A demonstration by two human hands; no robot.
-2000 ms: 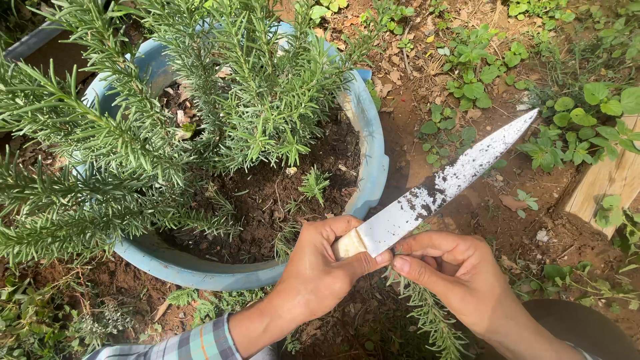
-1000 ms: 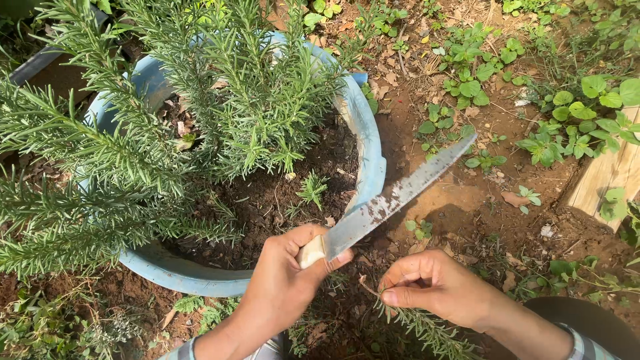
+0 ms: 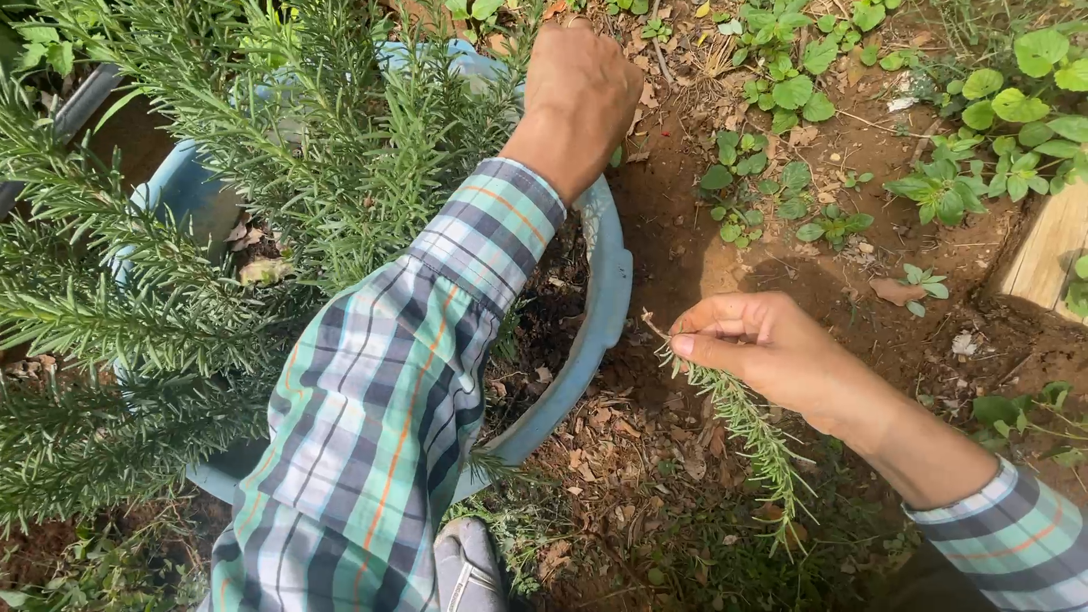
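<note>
My left hand (image 3: 582, 98) reaches over the far rim of a blue plastic tub (image 3: 608, 280), its back toward me. Its fingers are hidden, and the knife does not show, so I cannot tell whether the hand holds it. A bushy rosemary plant (image 3: 357, 161) grows in the tub, left of that hand. To the right of the tub, my right hand (image 3: 748, 348) pinches a cut rosemary sprig (image 3: 756, 433) near its bare stem end, with the leafy part hanging down toward me.
Reddish soil with dry leaves (image 3: 663, 442) surrounds the tub. Low green weeds (image 3: 790, 85) grow at the upper right, near a wooden board (image 3: 1050, 246). A grey shoe (image 3: 467, 565) is at the bottom, beside my left sleeve. A dark bar (image 3: 85, 102) lies at the upper left.
My left hand, which held the knife by its pale handle at the tub's near right edge, has moved away to the far rim. My right hand still pinches the sprig.
</note>
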